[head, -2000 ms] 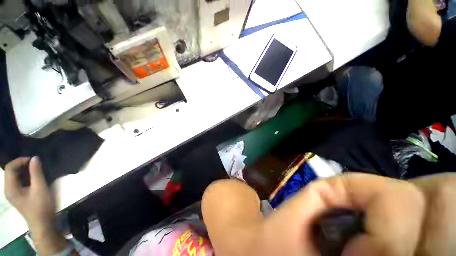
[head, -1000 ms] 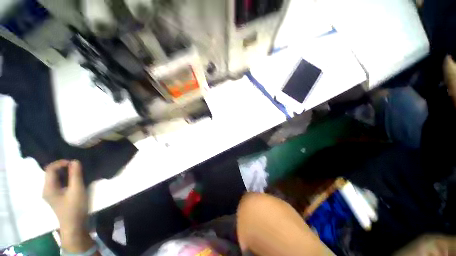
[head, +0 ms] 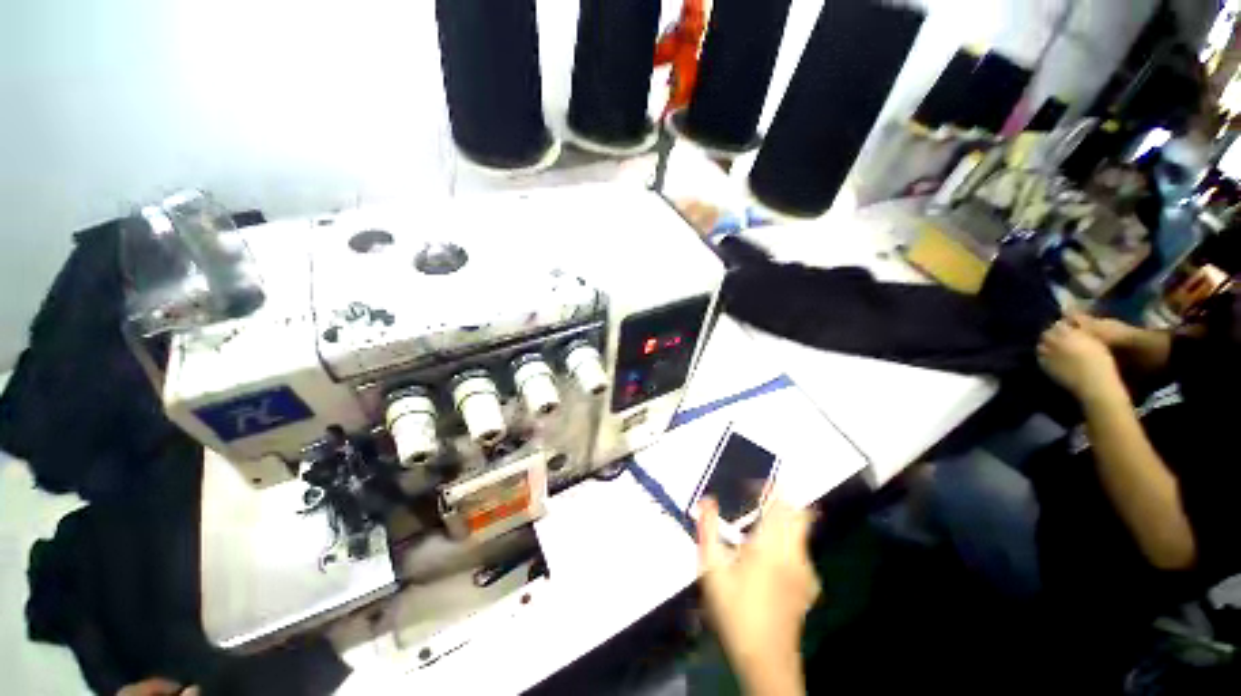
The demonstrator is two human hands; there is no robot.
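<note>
The smartphone, dark screen up, lies on the white table right of the overlock machine. My right hand is at its near end, fingers apart and touching or just over it; whether it grips the phone is unclear. My left hand is mostly cut off by the bottom edge at the far left, beside black fabric at the machine's front. What it holds is hidden. A crumpled black garment pile lies left of the machine.
Black thread cones stand behind the machine. At the right, another person's hands hold a long black cloth on the adjoining table. The machine's white front plate and table edge run below.
The view has lifted, showing the machine top and cones. My right hand has moved from the lower right to the phone. My left hand has dropped almost out of the picture.
</note>
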